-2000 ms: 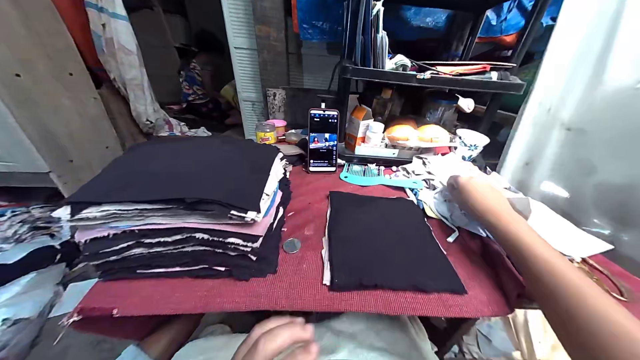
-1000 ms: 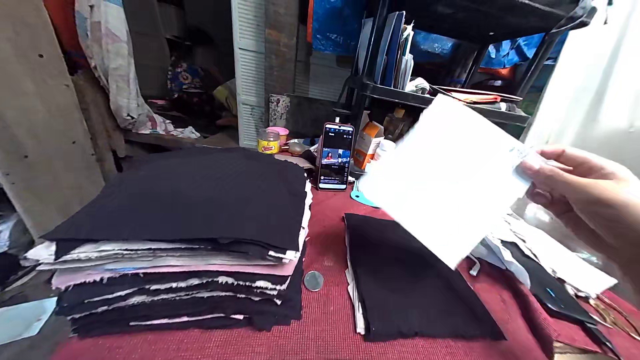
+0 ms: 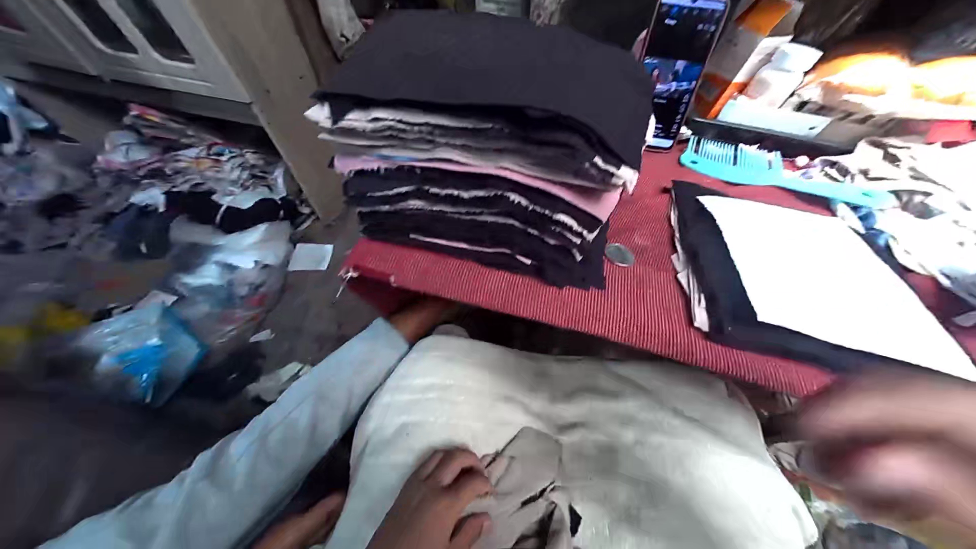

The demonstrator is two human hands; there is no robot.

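Observation:
My left hand [image 3: 442, 496] rests on pale cloth [image 3: 633, 412] over my lap, its curled fingers touching grey fabric scraps [image 3: 526, 465]; whether it grips them is unclear. Blurred at the lower right, my right hand [image 3: 892, 450] is close to the table's front corner, and its fingers cannot be made out. Just beyond it, a white sheet [image 3: 823, 274] lies on a small pile of black cloth pieces [image 3: 694, 244]. A tall stack of black, white and pink cloth pieces [image 3: 488, 69] stands to the left on the red ribbed table cover [image 3: 534, 290].
A coin [image 3: 619, 255] lies between the stacks. Behind are a phone [image 3: 679, 76], a blue comb [image 3: 762, 168] and a white bottle [image 3: 785, 69]. A limb in light blue cloth [image 3: 252, 450] reaches under the table; its owner is unclear. Scraps and plastic bags [image 3: 145, 343] litter the floor at left.
The white sheet, held up in my right hand a second ago, now lies on the small black pile, and that hand is lower. The view has swung down and left.

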